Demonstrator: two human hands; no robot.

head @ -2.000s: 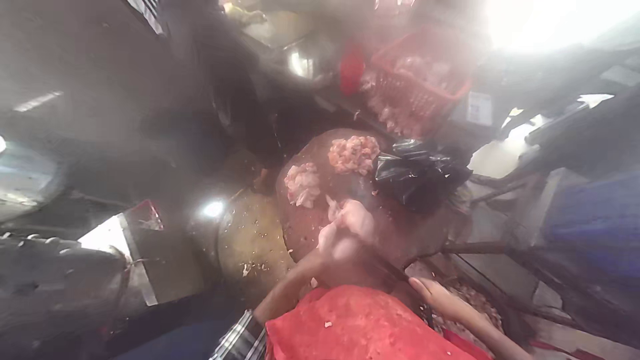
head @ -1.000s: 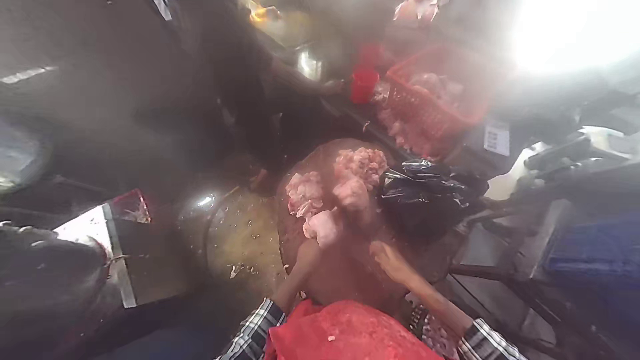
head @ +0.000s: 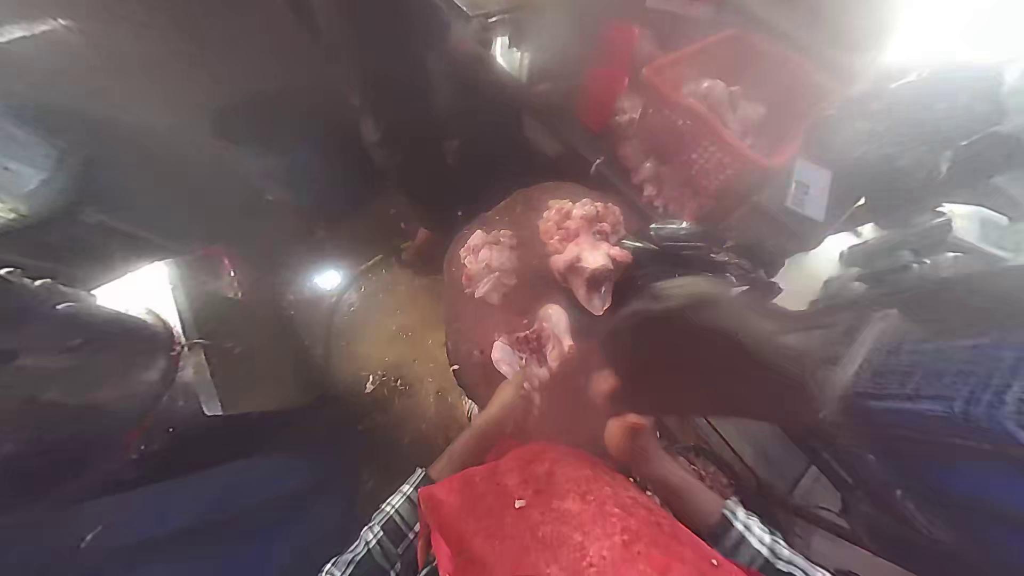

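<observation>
My left hand [head: 520,390] grips a piece of raw poultry [head: 552,332] with a reddish cut face, near the front of a round chopping block [head: 520,196]. My right hand [head: 628,432] is closed on the handle end of a broad, dark, blurred blade that looks like a cleaver [head: 712,352]; the handle itself is mostly hidden. The blade stretches right from my hand, over the block's right side. Beyond my left hand lie a small heap of cut meat [head: 488,264] and a larger heap [head: 582,224], with a pale pointed piece at its near side.
A red plastic basket [head: 788,152] of raw meat stands behind the block at the right, with more meat beside it. Black plastic [head: 688,248] lies at the block's right edge. Left of the block is a round yellowish surface [head: 392,344] with scraps. Red cloth [head: 552,504] covers my front.
The broad blade now shows beside my right hand; one second ago it could not be made out. The meat in my left hand now shows a reddish cut face.
</observation>
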